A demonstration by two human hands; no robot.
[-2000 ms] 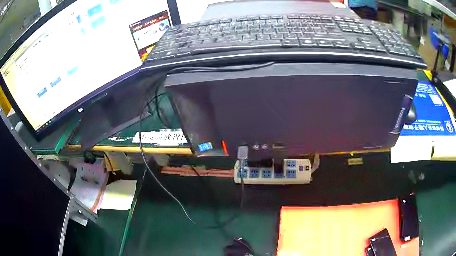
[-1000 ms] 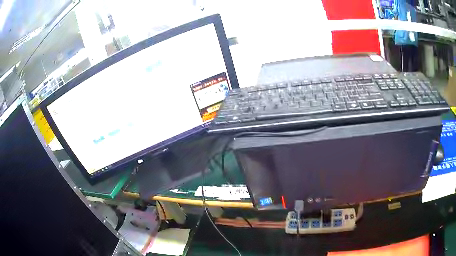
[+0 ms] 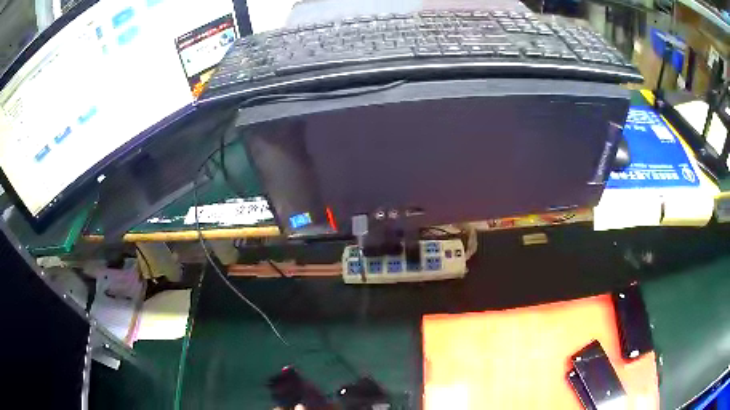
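Two overlapping black phone-like units lie at the lower right of the orange mat. Another black unit lies along the mat's right edge. Left of the mat, a dark lump with a red spot and a second dark lump show blurred at the bottom edge. A small pale patch, perhaps a fingertip of my left hand, shows under the first lump, cut off by the edge; its grip cannot be made out. My right hand is not in view.
A black PC case with a keyboard on top stands on the raised shelf. A monitor is at left, a power strip below the case, a blue mouse pad with a mouse at right. A thin cable hangs down.
The view tipped up, then back down, so the mat and units show again. The dark lump with the red spot and the pale patch now show at the bottom edge.
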